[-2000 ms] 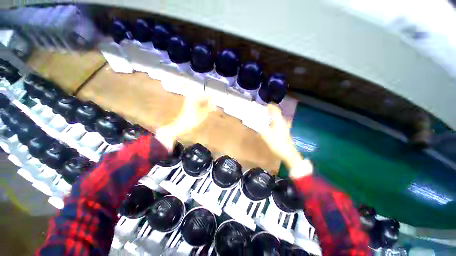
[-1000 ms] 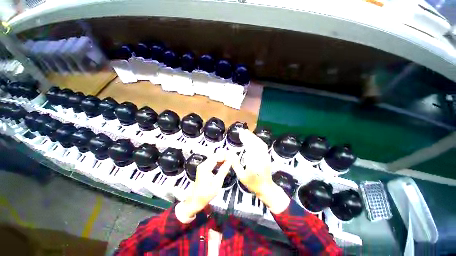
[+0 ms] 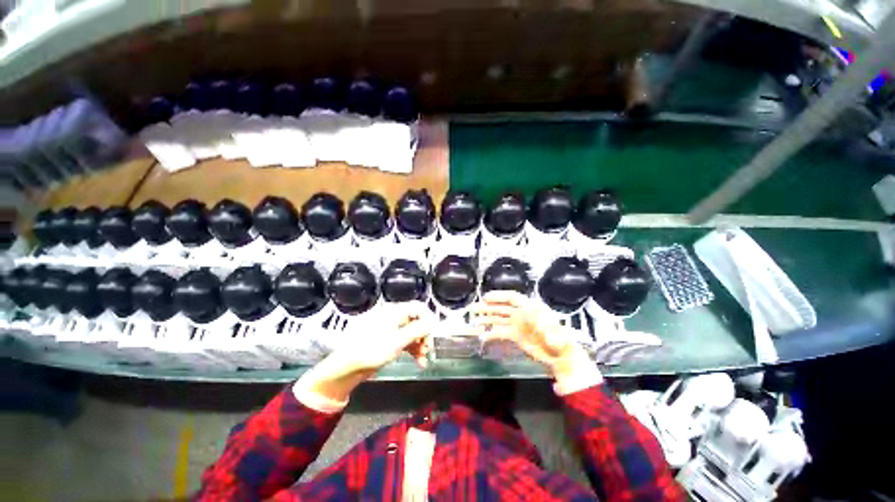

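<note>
Camera units with glossy black heads and white bodies stand in two long rows. One front-row unit has its black head (image 3: 454, 281) and white body (image 3: 457, 345) between my hands. My left hand (image 3: 375, 341) is at the left of this body, its fingers curled close to it; whether they grip anything is too blurred to tell. My right hand (image 3: 530, 331) is at the right, palm down, fingers apart in front of the neighbouring unit, with nothing visible in it.
A label sheet (image 3: 679, 277) and a long white shell (image 3: 763, 279) lie right of the rows on the green bench (image 3: 550, 147). More units (image 3: 294, 140) stand on brown cardboard behind. A grey post (image 3: 785, 132) slants at right. White parts (image 3: 731, 431) are piled below the bench's edge.
The view has swung and levelled. My hands first reached to the units on the cardboard, then came back to the front row. They were close together and are now farther apart.
</note>
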